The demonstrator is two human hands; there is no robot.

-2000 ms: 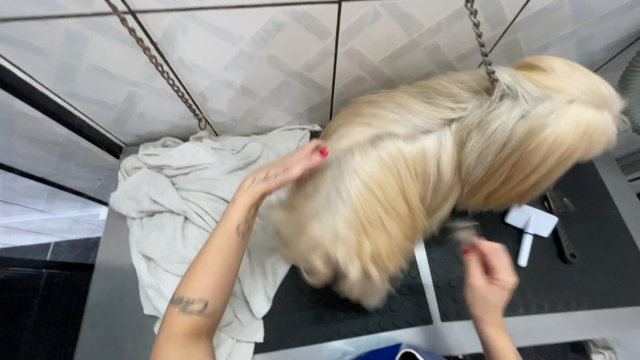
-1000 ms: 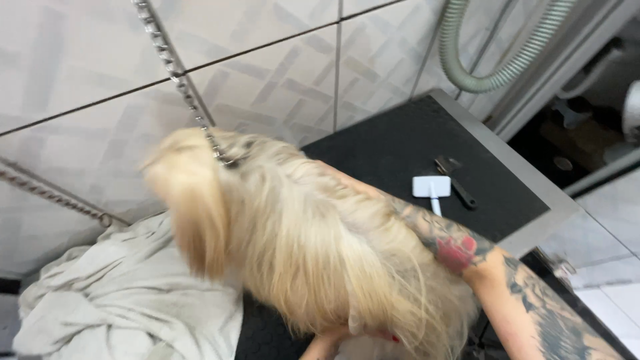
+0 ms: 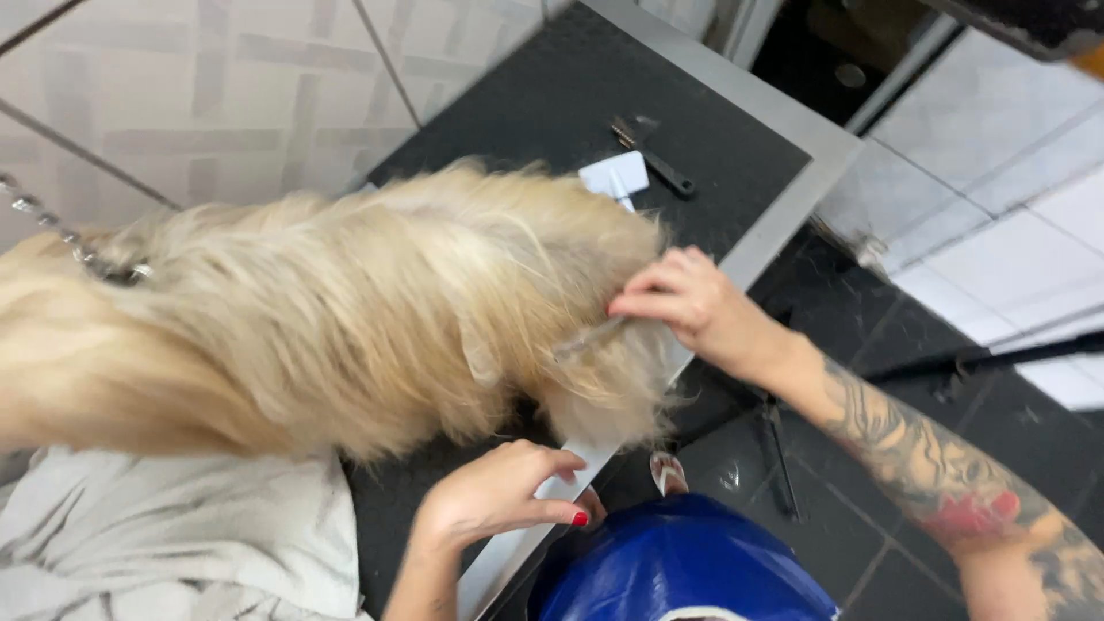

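Note:
A long-haired blond dog (image 3: 371, 293) stands on the black-topped grooming table, its head end at the left. My right hand (image 3: 690, 302) is at the hindquarters, shut on a thin metal comb (image 3: 591, 338) that lies against the leg hair; the comb is blurred and partly hidden. My left hand (image 3: 517, 487) is below the hind end, over the table edge, fingers apart and holding nothing. A chain (image 3: 65, 233) runs to the dog's neck.
A white slicker brush (image 3: 616, 174) and a black-handled grooming tool (image 3: 655, 158) lie behind the dog. A crumpled pale towel (image 3: 181, 535) covers the table's near left. The metal rim (image 3: 780, 207) borders the table. A tiled wall stands behind.
Since one second ago, my right hand has come off the dog's far flank to its hind leg. My left hand has come out from under the dog. The view has shifted strongly.

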